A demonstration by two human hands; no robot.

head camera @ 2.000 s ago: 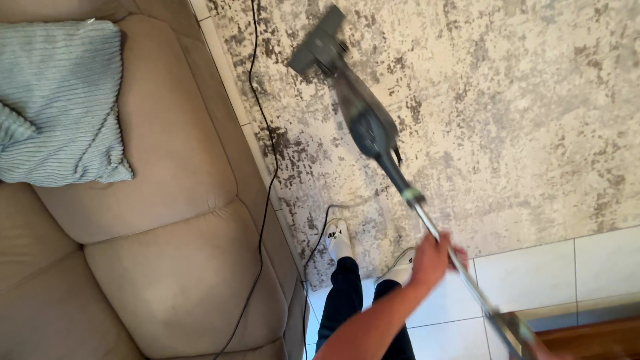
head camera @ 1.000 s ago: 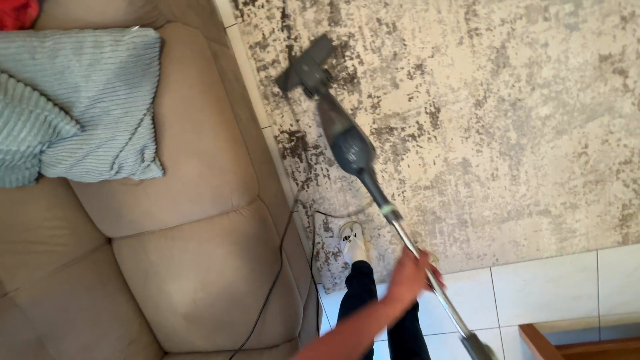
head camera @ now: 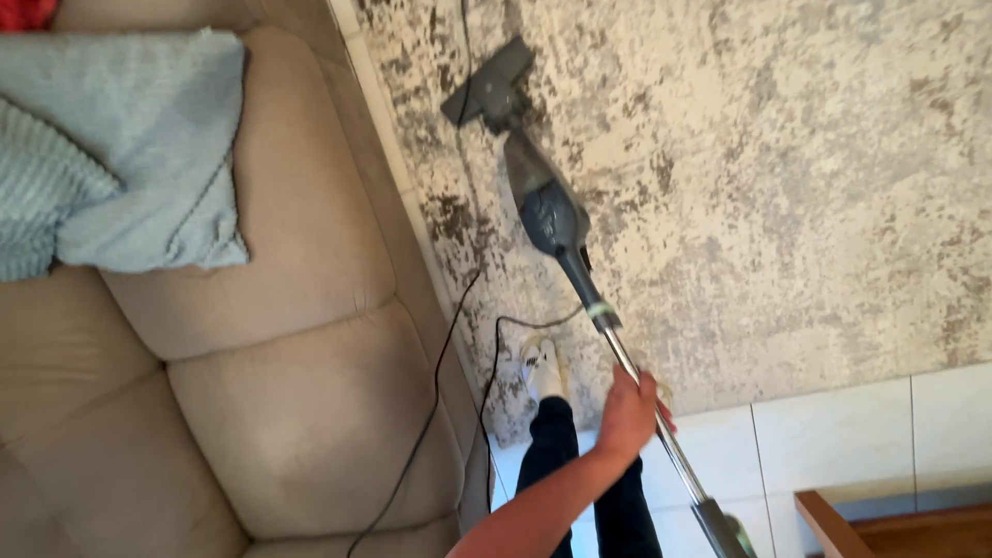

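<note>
My left hand is closed around the metal tube of a grey stick vacuum cleaner, below its dark body. The tube slants up and left from a dark grip section at the bottom edge. At the far end, the vacuum's floor head rests on a mottled beige and grey rug. A black power cord runs along the sofa side, and a part of it crosses over the floor head. My right hand is out of view.
A beige sofa with a light blue ribbed cushion stands at the left. My white shoe is on the rug near a cord loop. White floor tiles and a wooden furniture edge lie at lower right.
The cord ran left of the floor head two seconds ago and now crosses over it. My left hand keeps its hold on the tube. The view has shifted towards the sofa.
</note>
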